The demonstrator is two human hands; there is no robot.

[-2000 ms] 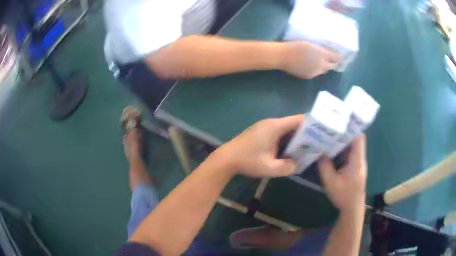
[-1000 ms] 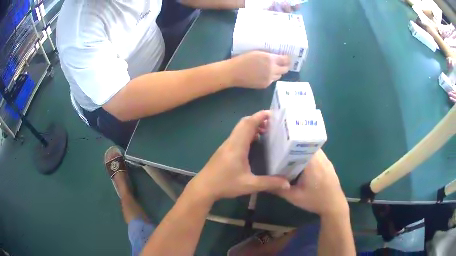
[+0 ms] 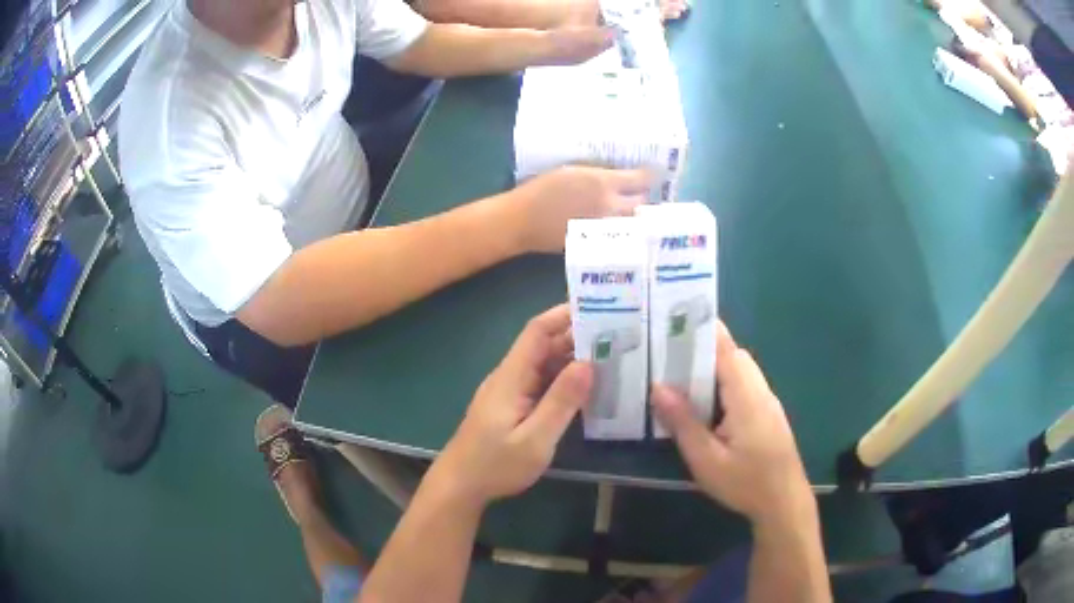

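Observation:
Two white retail cartons stand upright side by side near the table's front edge, their printed fronts with a thermometer picture towards me. My left hand [image 3: 530, 395] is shut on the left carton [image 3: 608, 318], with fingers at its left side and thumb on its front. My right hand [image 3: 736, 430] is shut on the right carton [image 3: 683, 295], with its thumb low on the front and fingers along the right side. The cartons' long inner sides touch or nearly touch. Their back faces are hidden, and I cannot tell whether their bottoms rest on the table.
A neighbouring worker's arm [image 3: 400, 262] reaches to a stack of white cartons [image 3: 589, 118] just behind my cartons. A cream pipe [image 3: 978, 342] slants up at the right of the green table [image 3: 801, 236]. Other workers' hands and a carton [image 3: 973, 80] are at the far right.
The two cartons have turned from end faces up to printed fronts towards me, now side by side. My hands have spread to either side of them. The neighbour's other arm has come into view.

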